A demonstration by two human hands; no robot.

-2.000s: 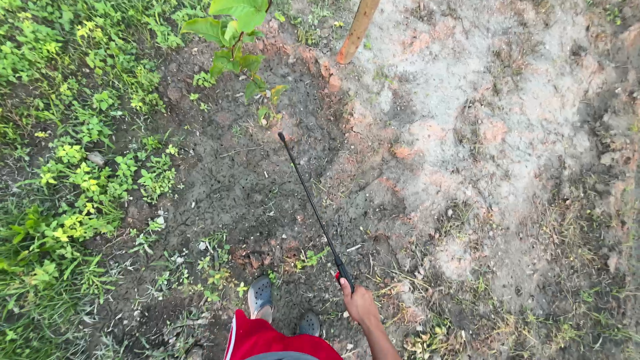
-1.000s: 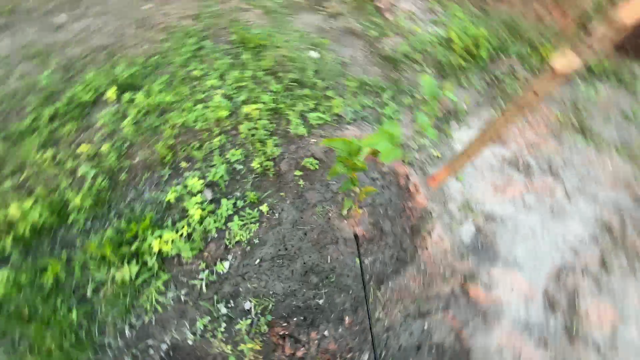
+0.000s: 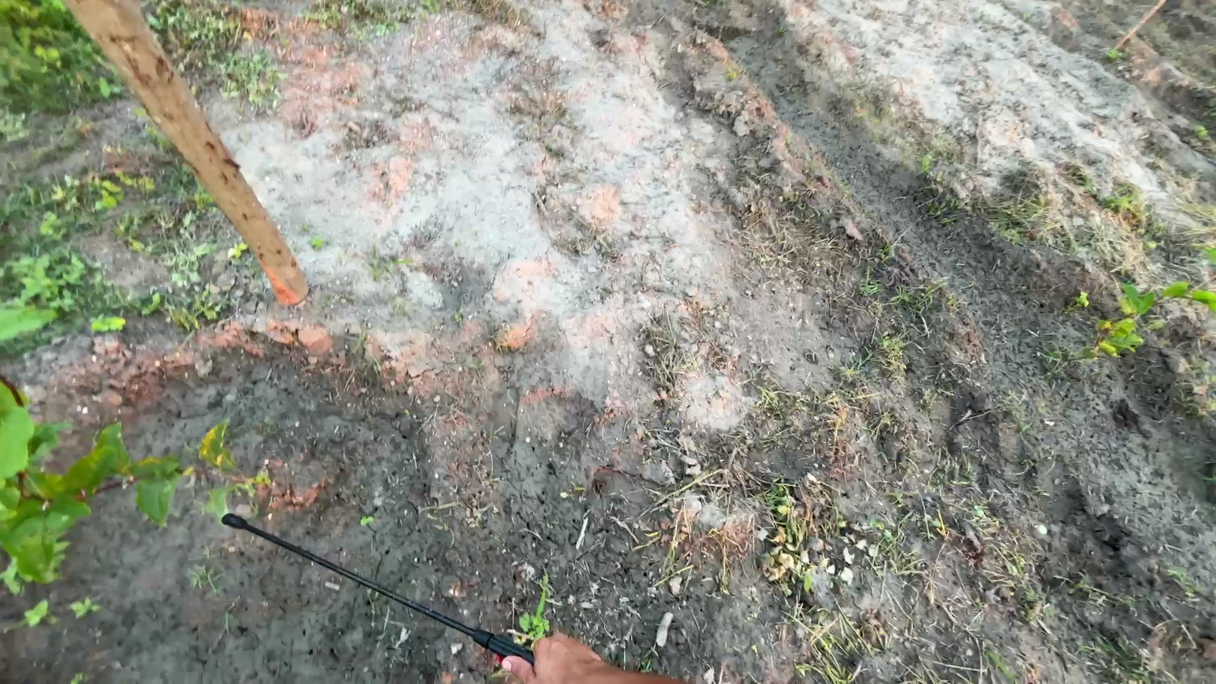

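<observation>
My right hand (image 3: 567, 660) is closed around the black handle of a thin sprayer wand (image 3: 366, 582) at the bottom edge of the view. A bit of red shows beside the thumb. The wand points up and to the left, and its nozzle tip lies just right of the leaves of a young leafy plant (image 3: 59, 494) at the left edge. Whether the tip touches a leaf I cannot tell. My left hand is out of view.
A wooden post (image 3: 204, 157) slants down to the soil at the upper left. Green weeds (image 3: 57, 237) grow behind it. Another small leafy plant (image 3: 1121, 332) stands at the right, beside a dark furrow (image 3: 855, 161) in the pale, uneven soil.
The view has swung to the right, so the post now stands at the upper left. My right hand, out of sight one second ago, shows again with the wand in it.
</observation>
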